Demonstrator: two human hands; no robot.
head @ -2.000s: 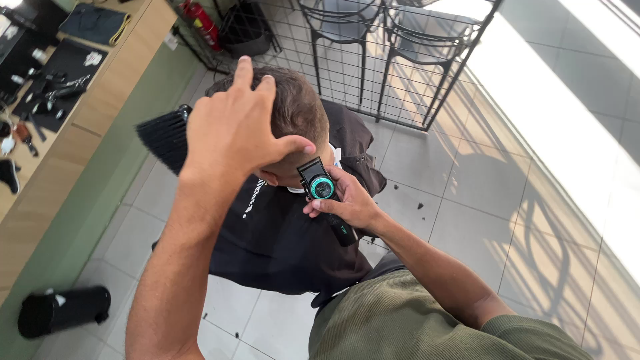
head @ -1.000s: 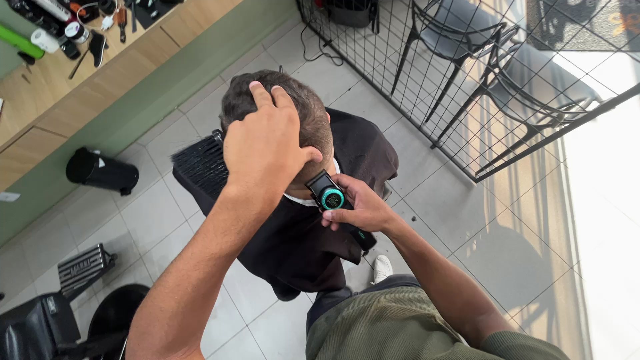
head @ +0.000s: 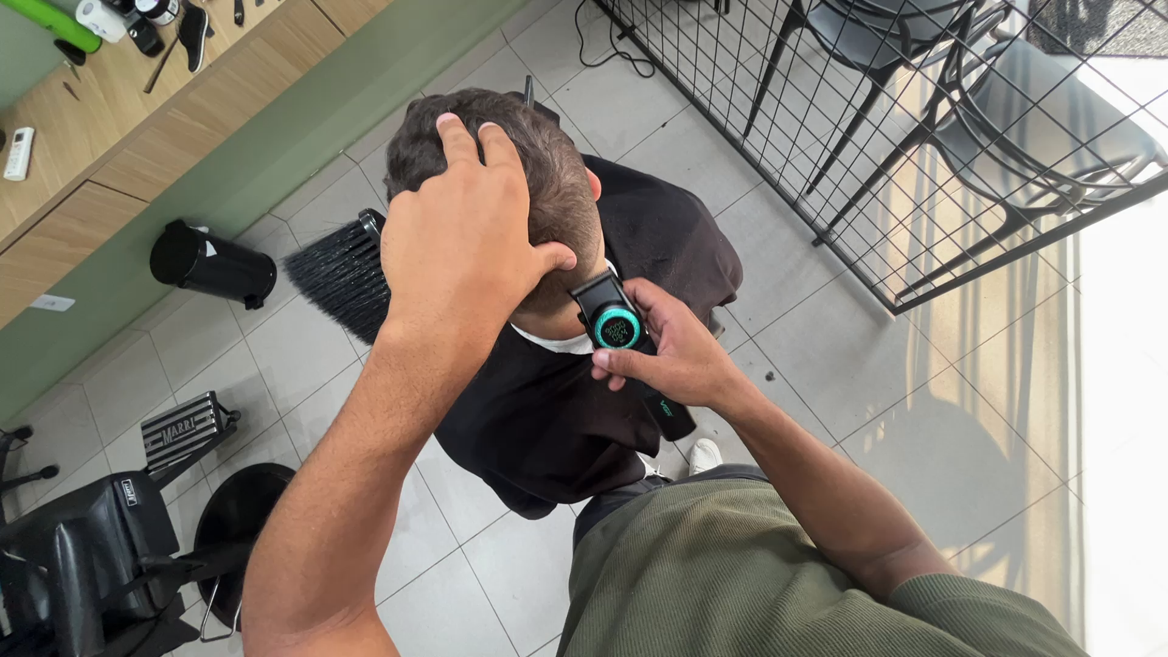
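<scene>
My left hand [head: 465,237] rests on the seated person's head [head: 493,137], two fingertips in the dark hair and the thumb near the nape. Its other fingers are folded, and a black-bristled brush [head: 339,274] juts out from under them, handle hidden by the hand. In my right hand [head: 675,347] is a black hair clipper [head: 617,319] with a teal ring, gripped by thumb and fingers, its blade end up at the neck below the hairline. A black barber cape [head: 547,411] covers the person's shoulders and body, with a white strip at the collar.
A wooden counter [head: 219,91] with bottles and tools runs along the upper left. Below it lies a black bin [head: 214,265] on the tiled floor. A black barber chair [head: 82,557] with a footrest [head: 182,433] is lower left; a wire-grid panel [head: 858,155] fronts grey chairs [head: 1040,119] upper right.
The view has shifted and turned between frames. My left hand stays on the head with the brush, and my right hand keeps the clipper near the neck.
</scene>
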